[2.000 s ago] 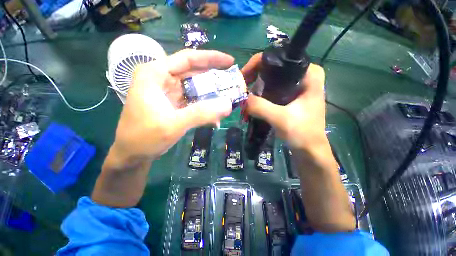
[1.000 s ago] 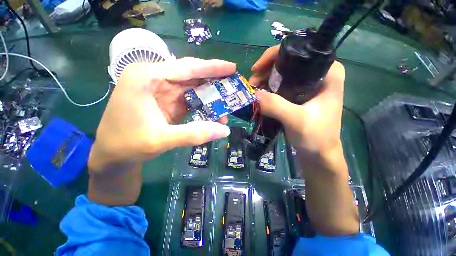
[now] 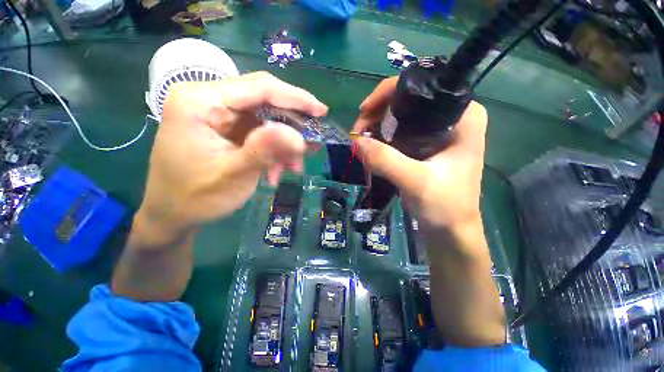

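Observation:
A circuit board [image 3: 313,128] is tilted nearly edge-on between my hands, with thin red wires and a dark rectangular piece at its right end. My left hand [image 3: 215,149] holds its left end between thumb and fingers. My right hand [image 3: 429,156] grips the black electric screwdriver [image 3: 428,109], nose pointing down, and its thumb and a finger are at the board's right end by the wires. Half-assembled phones [image 3: 329,323] lie in two rows in a clear blister tray [image 3: 300,266] below my hands; my right forearm hides some.
A blue parts bin [image 3: 73,218] stands left, beyond it a tray of small parts [image 3: 22,178]. A white fan [image 3: 188,65] stands behind my left hand. Stacked blister trays [image 3: 604,240] are at right. Small assemblies [image 3: 282,48] lie on the far bench. The heavy black cord arcs over the right side.
The board has turned from showing its blue face to nearly edge-on, and the dark piece now hangs in view. The left thumb has curled in. The screwdriver has shifted slightly left.

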